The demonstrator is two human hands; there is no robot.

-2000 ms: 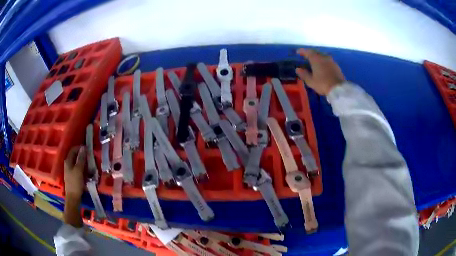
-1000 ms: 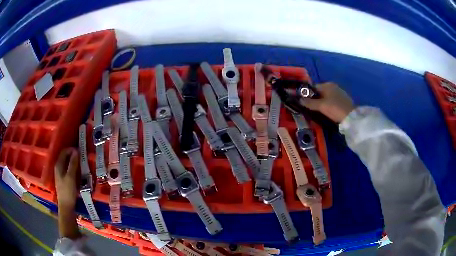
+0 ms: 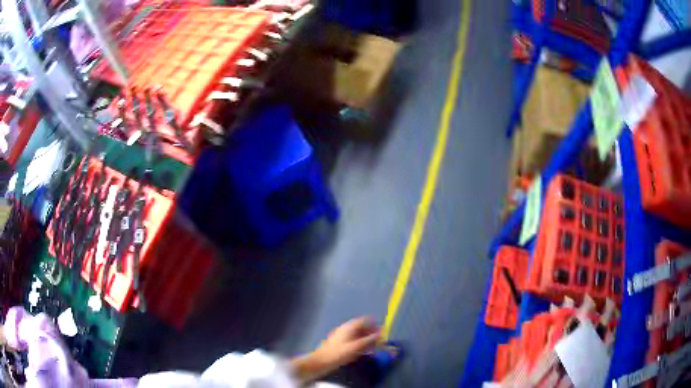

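My left hand (image 3: pixel 350 342), with a pale sleeve coming from the lower left, is blurred at the bottom centre over the grey floor. Its fingers point right. A dark, partly blue thing (image 3: pixel 379 362) lies at or under the fingers, too blurred to name or to tell if it is held. My right hand is out of view. A red-orange tray (image 3: pixel 163 206) with black-strap watches and one white-strap watch sits on the green bench (image 3: pixel 102 337) at the left.
Another red-orange tray (image 3: pixel 198 57) has white straps along its edge. A blue stool (image 3: pixel 276 170) and a cardboard box (image 3: pixel 371 72) stand near the bench. A yellow line (image 3: pixel 424 204) crosses the floor. A blue rack (image 3: pixel 633 258) holds trays at right. A lavender sleeve (image 3: pixel 45 352) shows lower left.
The view has swung from the blue shelf with its watch-covered tray to the aisle and green bench. My right hand, earlier on a black-strap watch, has left the picture.
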